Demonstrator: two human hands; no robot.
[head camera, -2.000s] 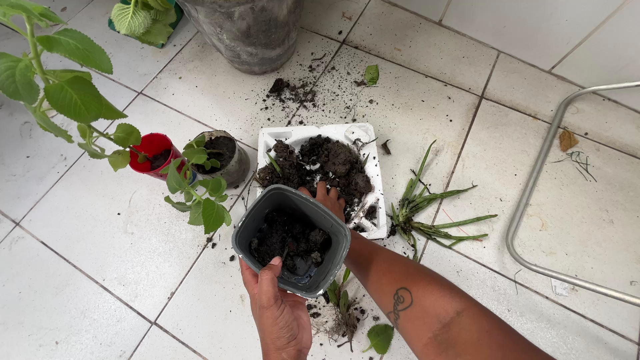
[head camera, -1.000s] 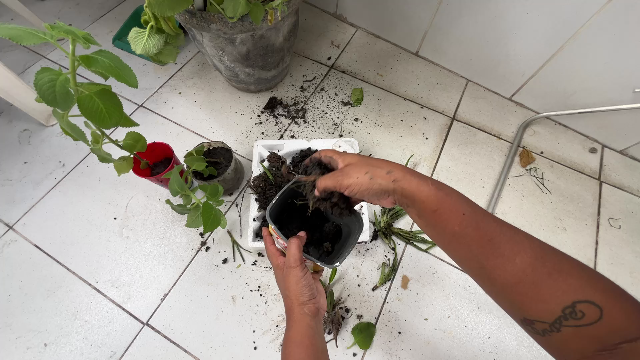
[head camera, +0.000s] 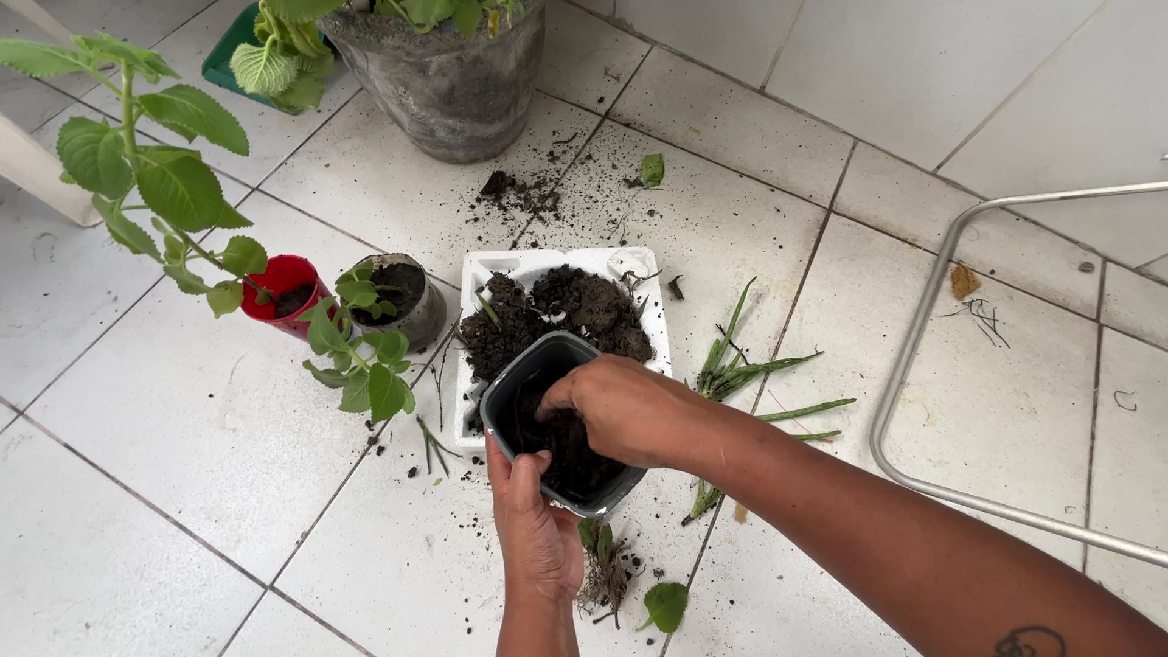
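My left hand (head camera: 538, 529) grips the near left wall of a square dark grey plastic pot (head camera: 598, 504), its thumb over the rim. Dark soil (head camera: 584, 465) lies inside the pot. My right hand (head camera: 611, 411) reaches into the pot, fingertips in the soil; whether they hold any is hidden. Under and behind the pot is a white foam tray (head camera: 662, 319) heaped with clumpy dark soil (head camera: 584, 301). Uprooted green plants with long narrow leaves (head camera: 730, 374) lie right of the tray. A small rooted plant (head camera: 604, 566) and a loose round leaf (head camera: 664, 607) lie nearer me.
Left of the tray stand a red pot (head camera: 283, 297) and a greyish pot (head camera: 424, 310), both with leafy plants. A large grey planter (head camera: 447, 82) stands behind, near a green container (head camera: 224, 55). A metal tube frame (head camera: 899, 392) is at right. Soil crumbs dot the tiled floor (head camera: 182, 456).
Two seconds ago my right hand was in the tray's soil; one second ago it held a clump over the pot. Now it is inside the pot. My left hand has kept hold of the pot.
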